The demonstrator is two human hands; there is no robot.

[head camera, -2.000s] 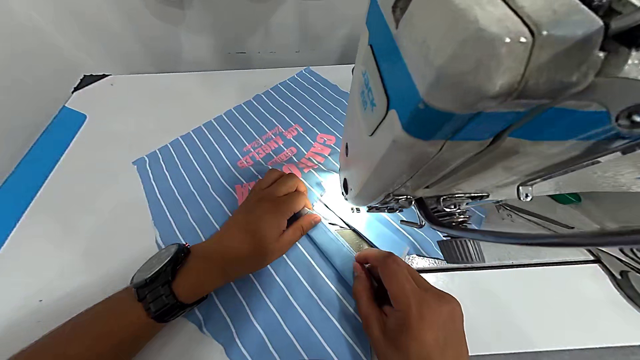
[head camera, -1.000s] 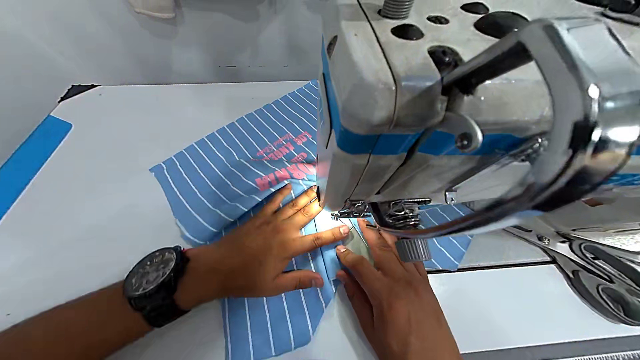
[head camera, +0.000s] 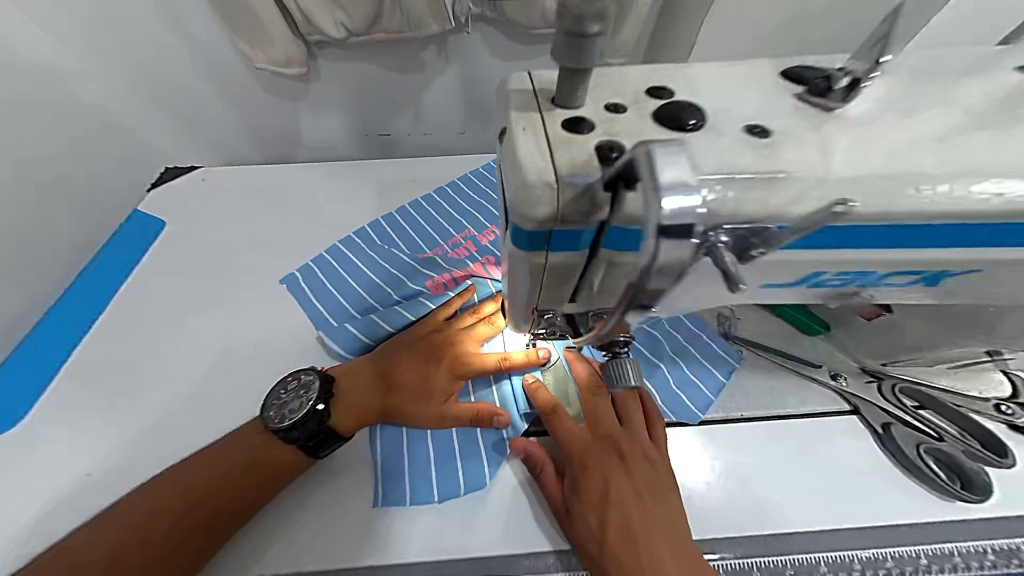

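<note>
Blue fabric with white stripes and pink print [head camera: 376, 272] lies on the table, passing under the head of a Jack sewing machine [head camera: 752, 184]. My left hand [head camera: 440, 368], a black watch at its wrist, rests flat on the fabric with fingers spread, left of the presser foot [head camera: 552, 328]. My right hand [head camera: 608, 448] lies just in front of the foot, its fingertips on the cloth edge and the metal plate [head camera: 562, 384]. The fingers of both hands come close together there. The needle point cannot be made out, and part of the fabric is hidden behind the machine head.
Large scissors [head camera: 920, 416] lie to the right of the fabric, beside a green object [head camera: 800, 318] under the machine arm. A ruler [head camera: 872, 558] runs along the front edge. Blue tape [head camera: 80, 312] marks the table's left side. Pale cloth [head camera: 360, 20] hangs at the back.
Two seconds ago my right hand held a thin dark tool near the foot; it does not show now. My left hand has gone from bunched fingers to spread flat. The view has shifted.
</note>
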